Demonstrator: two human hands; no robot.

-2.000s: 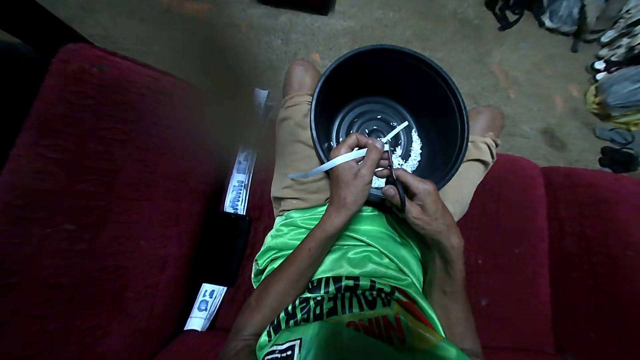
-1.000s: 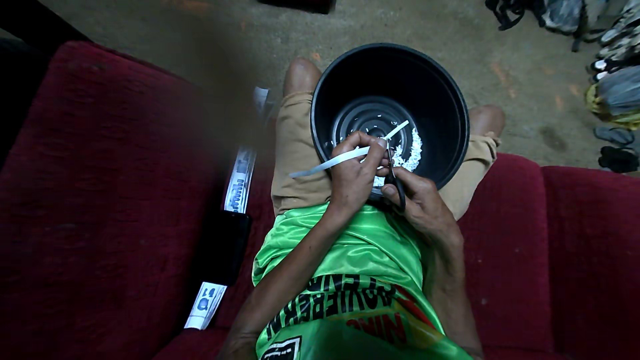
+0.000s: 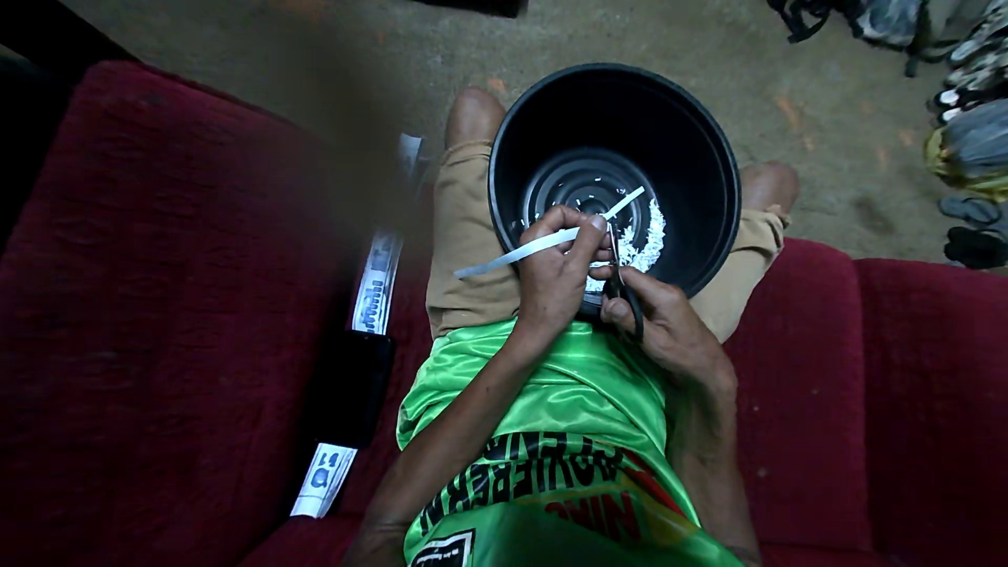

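Between my knees stands a black plastic bucket [image 3: 614,102], with small white cut pieces [image 3: 650,236] heaped along the right of its bottom. Over its near rim my left hand [image 3: 561,264] pinches a long narrow white strip [image 3: 512,256]; one end points into the bucket, the other out past the rim to the left. My right hand [image 3: 661,319] grips a pair of scissors [image 3: 620,285] by dark handles, the blades pointing up against the strip near my left fingertips. Whether the blades are parted is too small to tell.
I sit on a red fabric sofa [image 3: 795,378]. At my left a black phone-like object [image 3: 353,386] lies over printed packaging [image 3: 324,479] that sticks out at both ends. Bags [image 3: 976,142] and sandals [image 3: 970,209] lie on the floor at the far right.
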